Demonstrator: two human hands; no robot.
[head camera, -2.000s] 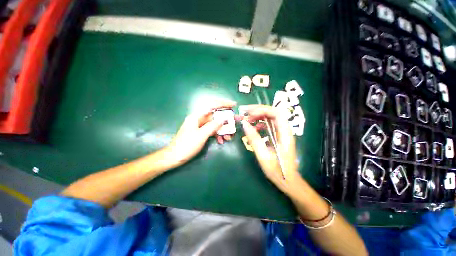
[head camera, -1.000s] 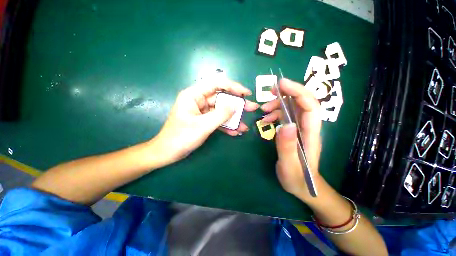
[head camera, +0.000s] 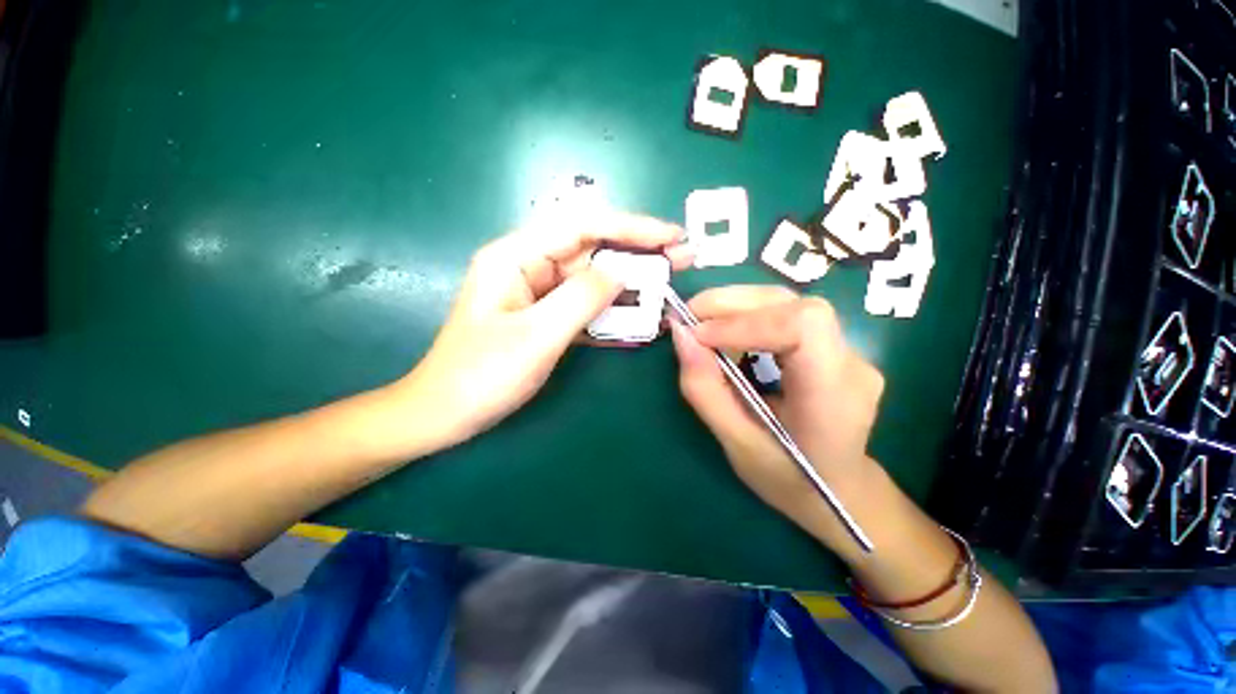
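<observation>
My left hand (head camera: 522, 319) holds a small rounded square housing with a white cover piece (head camera: 634, 315) on it, dark window showing; the housing beneath is mostly hidden. My right hand (head camera: 786, 373) grips silver tweezers (head camera: 779, 431), whose tips meet the right edge of the white piece. A white die-cut piece with a window (head camera: 717, 227) lies on the bench just right of my left fingertips. A small dark and white item (head camera: 763, 366) shows partly behind my right fingers; I cannot tell what it is.
Two pointed die-cut pieces (head camera: 789, 80) lie at the far side of the green bench (head camera: 339, 163). A pile of several white pieces (head camera: 895, 278) lies right of centre. A black blister tray (head camera: 1084, 447) with bright-rimmed housings stands at the right.
The view has moved closer to the bench. My right hand has brought the tweezers to the held piece. The white piece now shows a dark window. The yellowish piece no longer shows by my right hand.
</observation>
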